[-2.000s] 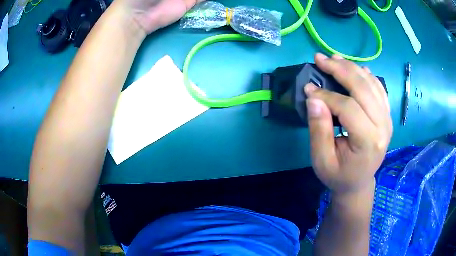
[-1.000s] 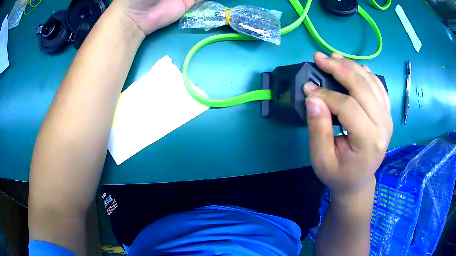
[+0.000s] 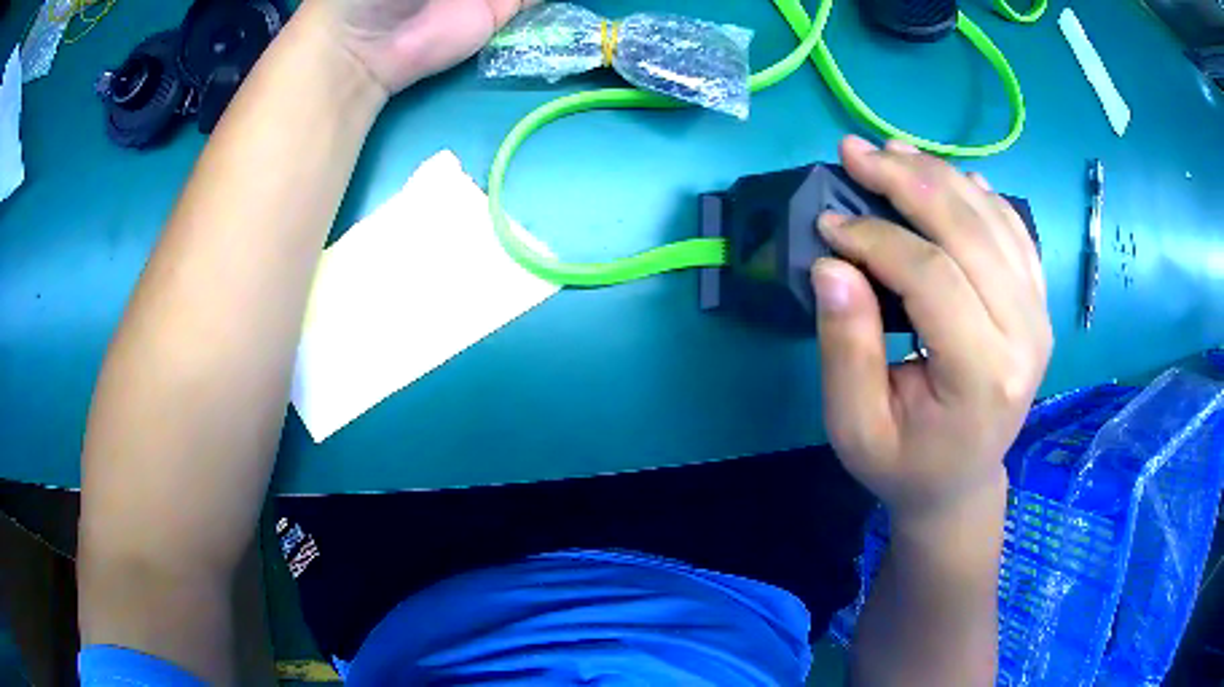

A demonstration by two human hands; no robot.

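Note:
The black faceted main unit (image 3: 785, 248) lies on the green bench right of centre, a bright green flat cable (image 3: 611, 275) running from its left end. My right hand (image 3: 940, 295) holds the unit from above and the right, thumb and fingertips on its upper faces, covering much of it. The cable loops up past a clear bubble-wrapped end piece (image 3: 658, 57) cinched with a yellow band. My left hand (image 3: 430, 34) is palm up at the top edge, beside the wrapped piece; its fingers are cut off, so its hold cannot be seen.
A white paper sheet (image 3: 410, 302) lies partly behind my left forearm. Joined black round parts (image 3: 195, 67) are at upper left. A black round end piece (image 3: 915, 16), a white strip (image 3: 1095, 70) and a pen (image 3: 1093, 244) are at right. A blue crate (image 3: 1074, 537) is below the right edge.
My right thumb and index finger have shifted slightly left on the unit. The unit and my left hand are nearly unchanged.

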